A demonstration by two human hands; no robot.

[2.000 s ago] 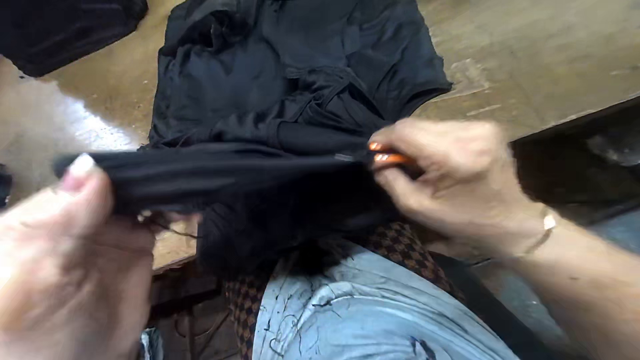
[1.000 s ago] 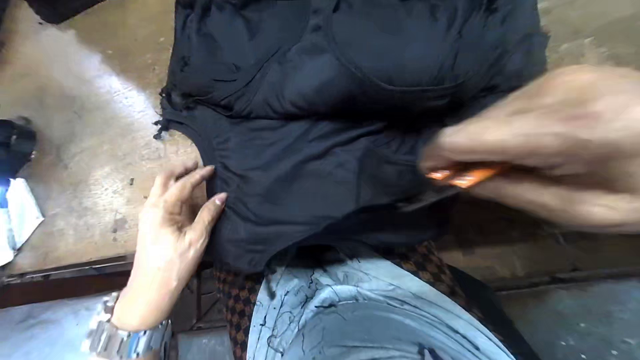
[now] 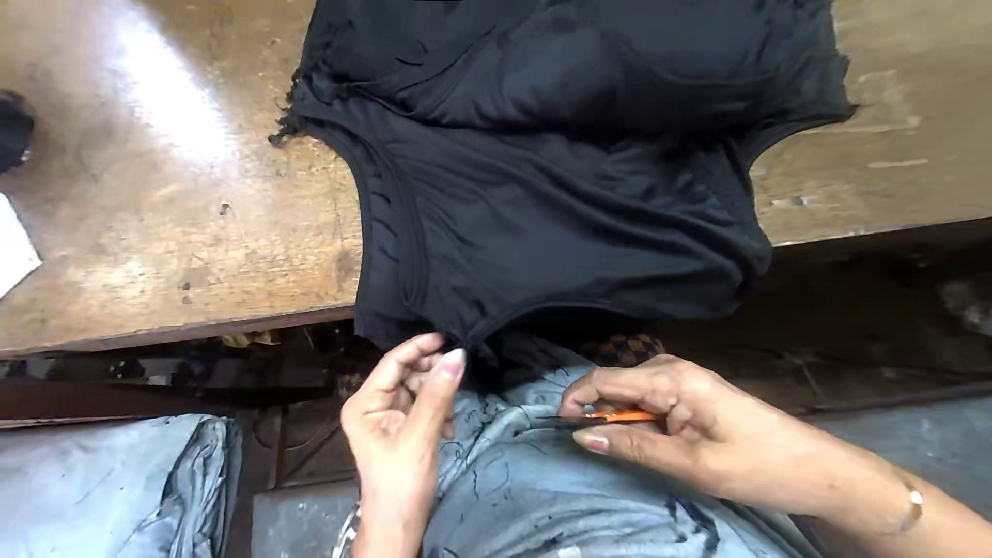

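A black fabric garment (image 3: 535, 209) lies over the front edge of the wooden table, its lower part hanging past the edge. My left hand (image 3: 407, 411) pinches the garment's lower edge between thumb and fingertips, where a narrow strip comes together. To the right of it and slightly lower, my right hand (image 3: 659, 426) holds a small orange-handled cutting tool (image 3: 620, 416), with its thin dark blade pointing left, apart from the garment. The fingers cover much of the tool, so its exact kind cannot be told.
The worn wooden table (image 3: 232, 256) spans the top. Light blue-grey cloth with loose black threads (image 3: 542, 496) covers my lap. A folded blue-grey cloth (image 3: 85, 480) lies lower left. A dark object (image 3: 12, 132) and a white piece (image 3: 12, 244) are at the left edge.
My left hand has moved from the garment's left side to its lower edge and pinches it. My right hand, with the orange-handled tool, has come down and left, away from the fabric.
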